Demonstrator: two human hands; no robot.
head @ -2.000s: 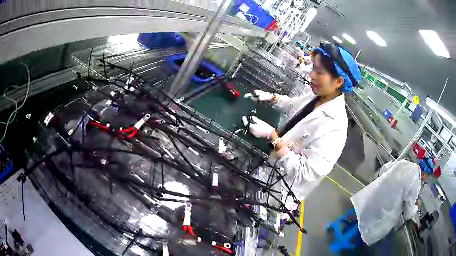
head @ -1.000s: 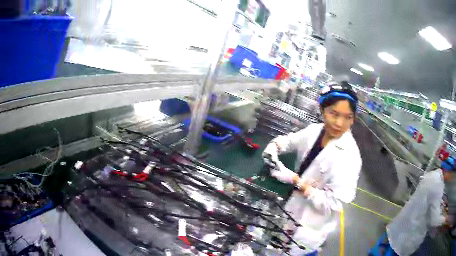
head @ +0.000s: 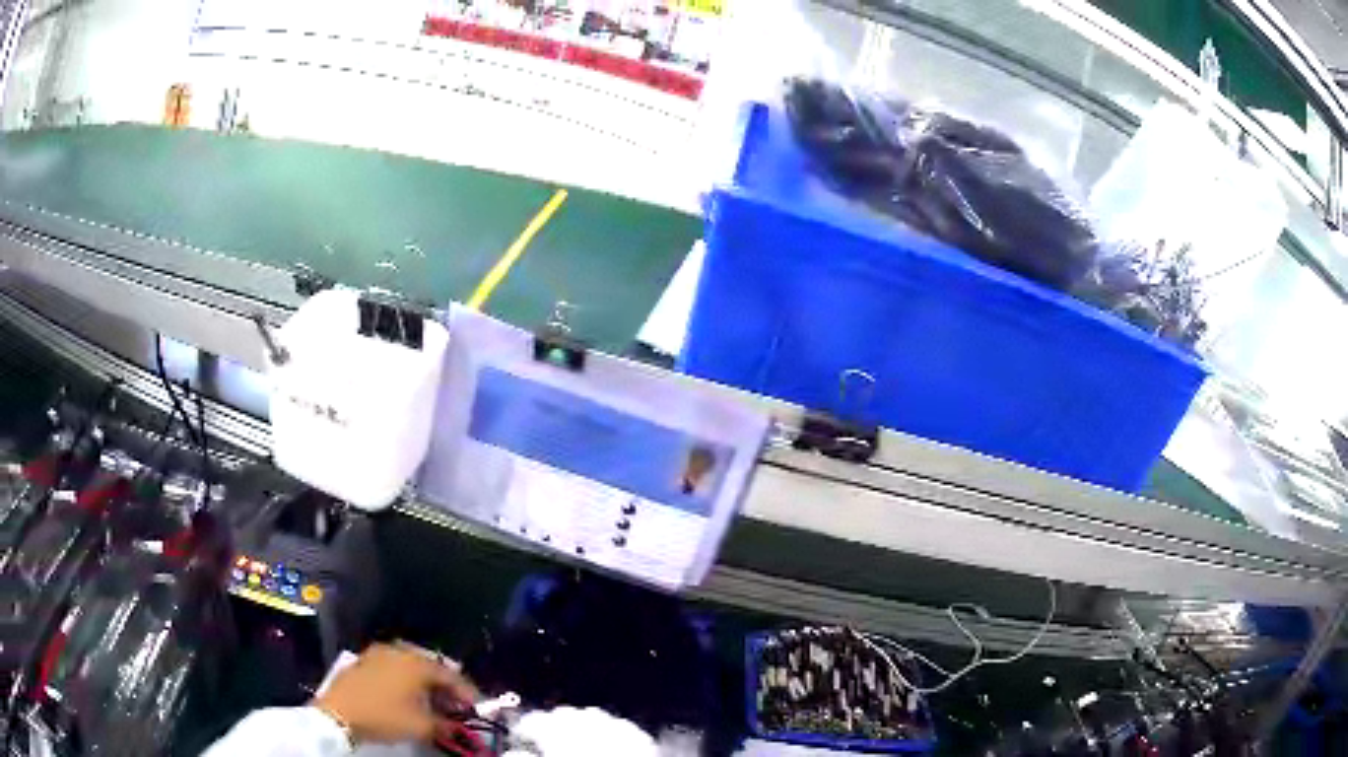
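My left hand (head: 387,692), its fingers bare and its sleeve white, is at the lower edge, left of the middle. Its curled fingers are on a small dark and red item (head: 470,725) with a pale tip; blur hides what it is. My right hand (head: 580,735), in a white glove, is just right of it and cut off by the bottom edge. Its fingers and anything in them cannot be made out. A small blue tray (head: 920,735) of silver, brown and black parts lies to the right.
Harnesses with red sections (head: 126,621) lie at the left, beside a dark box with coloured buttons (head: 277,584). A rail (head: 946,510) crosses behind, with an instruction sheet (head: 591,459), a white device (head: 355,399) and binder clips (head: 837,436). A large blue crate (head: 931,340) stands behind it.
The view has swung left and down to the bench, from the neighbouring harness pile and the person in white beside it. My hands have come into view.
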